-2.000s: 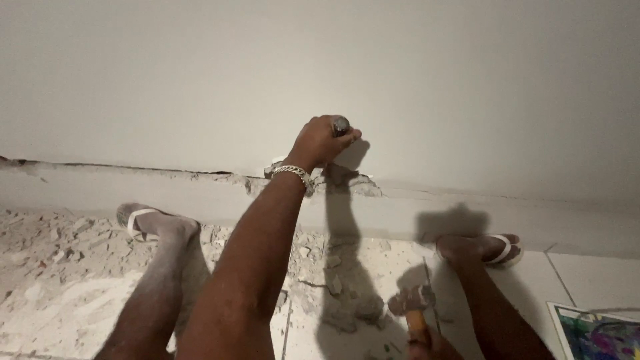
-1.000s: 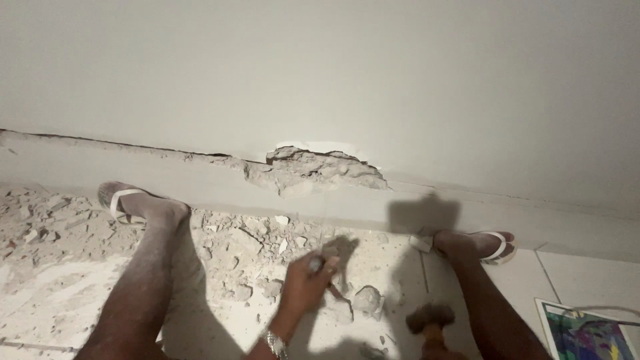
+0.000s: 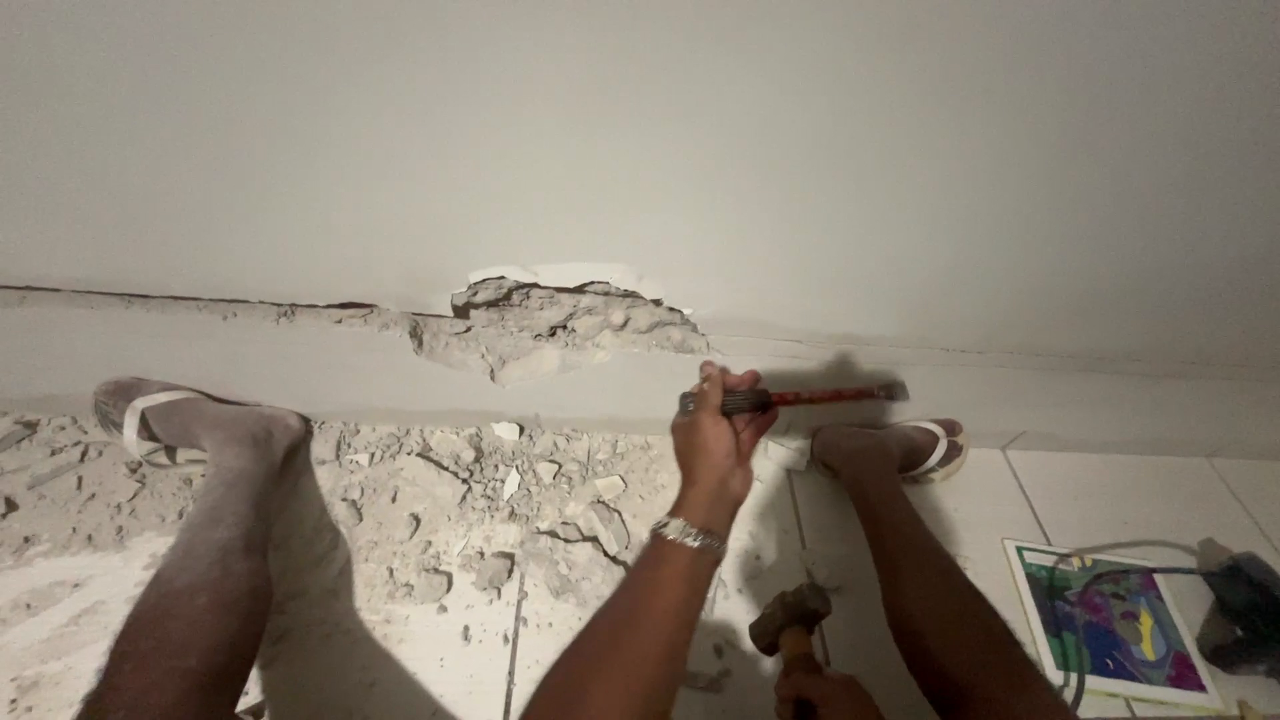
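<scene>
My left hand (image 3: 715, 440), with a metal-link bracelet at the wrist, grips the dark handle of a cold chisel (image 3: 825, 397). The chisel's red shaft points right, in front of the low ledge at the wall's foot. At the bottom, my right hand (image 3: 822, 692) holds a short-handled club hammer (image 3: 792, 620), its head up and its handle wooden. Left of the chisel, a broken-out hollow (image 3: 580, 320) of rough masonry opens in the wall along the ledge (image 3: 250, 350). A dark crack runs from it to the left.
Chunks of rubble (image 3: 490, 500) and dust cover the tiled floor between my feet and at the left. My sandalled feet (image 3: 250, 425) stand by the ledge on both sides. A colourful picture panel (image 3: 1120, 625) lies at lower right, beside a cable and a dark object (image 3: 1240, 600).
My left hand was up at the broken hollow, then came down over the rubble; now it is higher and to the right, the chisel turned sideways. The hammer stays low in my right hand.
</scene>
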